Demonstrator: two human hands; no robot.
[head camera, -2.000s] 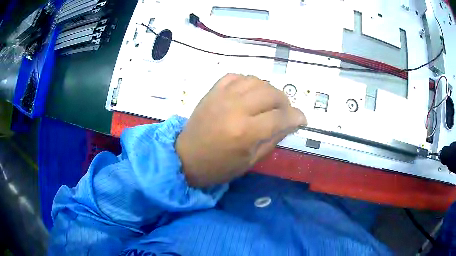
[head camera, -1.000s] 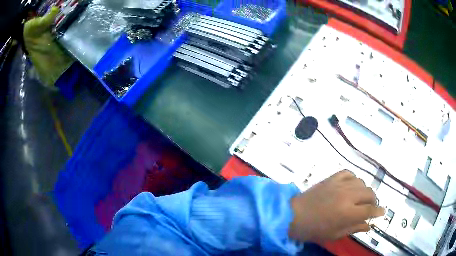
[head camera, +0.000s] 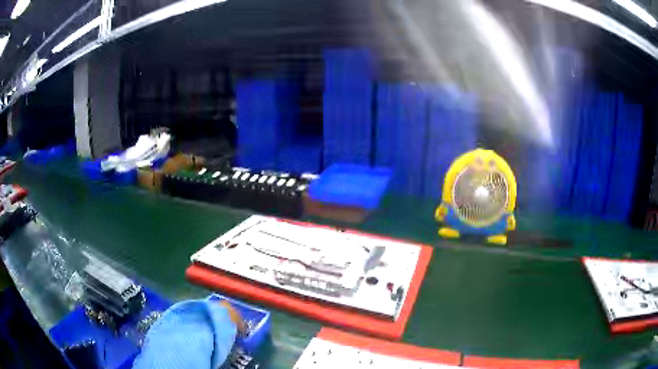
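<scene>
My left hand (head camera: 232, 318) is small, blurred and mostly hidden behind its blue sleeve, over the small blue tray (head camera: 261, 326) at the lower left. Its fingers are hidden, so I cannot tell whether it holds anything. Small silver screws show in the tray beside the hand. My right hand is not in view. The nearest white panel (head camera: 345, 358) lies on a red pad, and only its far edge shows at the bottom.
A divided blue tray (head camera: 115, 346) with metal brackets (head camera: 110, 290) is at lower left. Another panel (head camera: 382, 288) lies ahead on a red pad, and one (head camera: 613, 288) at right. A yellow-and-blue fan (head camera: 481, 194), a blue tray (head camera: 350, 186) and stacked blue crates stand behind.
The view has swung up from the near panel to the line beyond. My left hand has moved off that panel to the small tray. The screwdriver seen earlier is out of view.
</scene>
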